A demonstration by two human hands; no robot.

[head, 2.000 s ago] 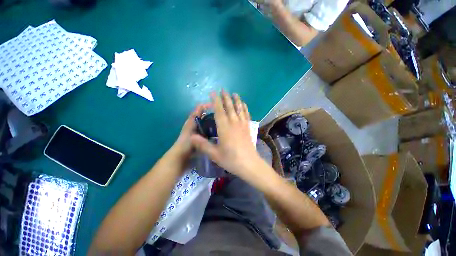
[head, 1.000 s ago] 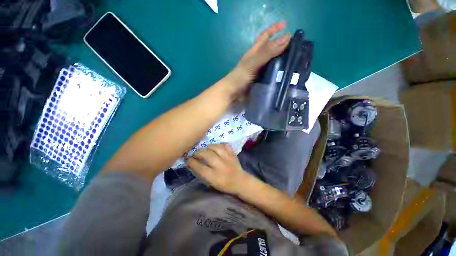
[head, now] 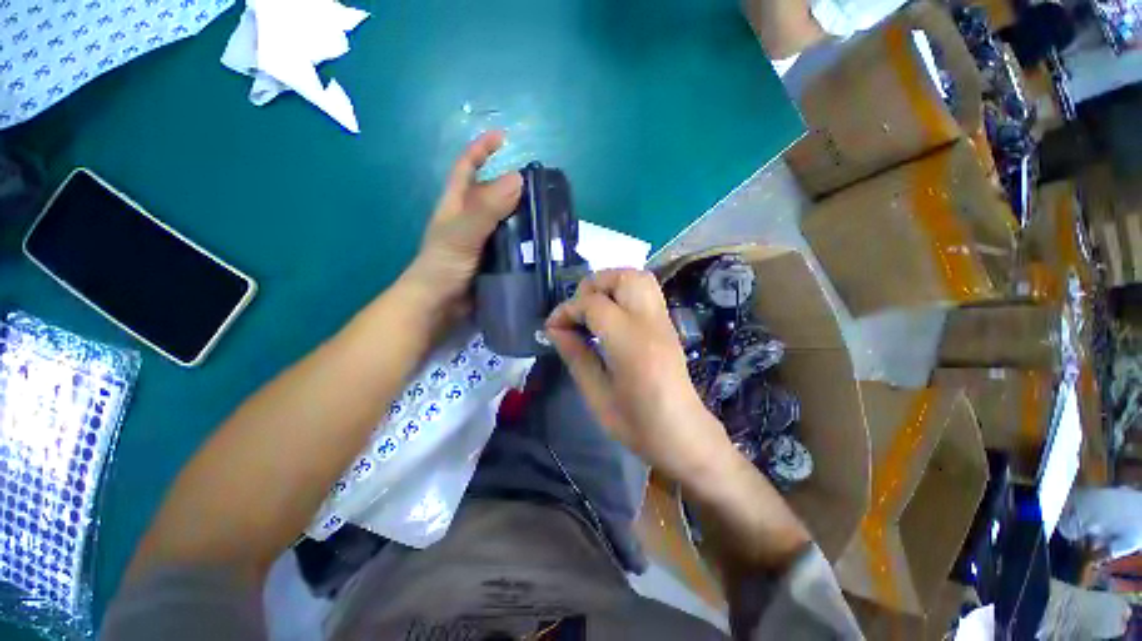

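Note:
A black security camera (head: 510,298) with small pale labels and a thin black antenna (head: 541,225) along its body is above my lap. My left hand (head: 470,225) grips it from its left side. My right hand (head: 614,332) is at its lower right, thumb and index finger pinched at the body; a tiny pale spot shows at the fingertips, too small to identify. A printed label sheet (head: 420,432) lies across my lap under the camera. A white sheet corner (head: 614,244) shows behind the camera.
A smartphone (head: 138,266), bagged sticker sheets (head: 56,457), a spare label sheet (head: 94,44) and torn white paper (head: 294,50) lie on the green table (head: 363,213). An open carton (head: 820,376) of black cameras stands at my right. Taped cartons (head: 883,238) and another person's arm (head: 783,25) are beyond.
The view swung left, then back. My right hand came up from the label sheet on my lap to the camera's lower right. My left hand keeps hold of the camera.

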